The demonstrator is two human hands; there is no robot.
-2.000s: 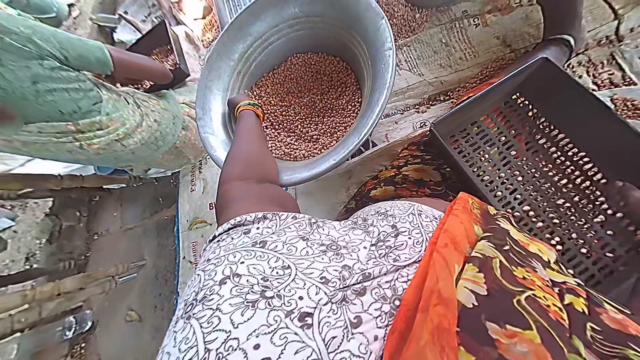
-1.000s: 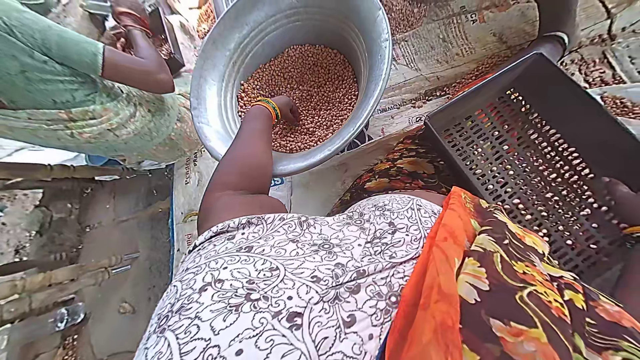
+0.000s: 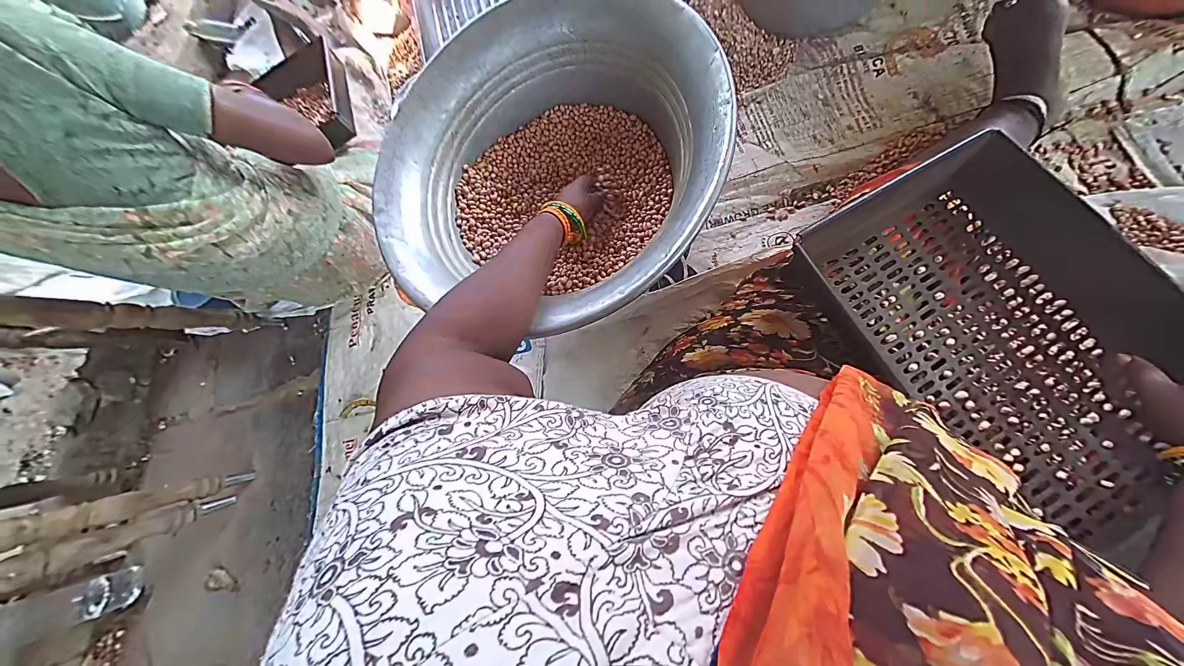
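Note:
My left hand (image 3: 585, 202), with orange and green bangles at the wrist, reaches into a large round metal basin (image 3: 414, 217). Its fingers are curled down at the heap of reddish-brown kernels (image 3: 527, 153), which look like peanuts; whether it grips any is hidden. By the right edge, my right hand (image 3: 1145, 398) is over the slotted floor of a black plastic crate (image 3: 925, 277). Pale and reddish kernels lie scattered on that floor. Shadow and the frame edge obscure the right fingers. The crate rests tilted near my orange floral cloth (image 3: 962, 518).
Printed sacking (image 3: 832, 120) covers the ground, with loose kernels on it. At upper left sits another person in green (image 3: 102, 83), an arm by a small dark tray (image 3: 335, 92). A foot with an anklet (image 3: 1025, 55) is beyond the crate. Bamboo poles (image 3: 120, 509) lie lower left.
My left hand has moved from the basin's left side onto the kernels, towards their middle. The other person's forearm, raised one second ago, is lower now.

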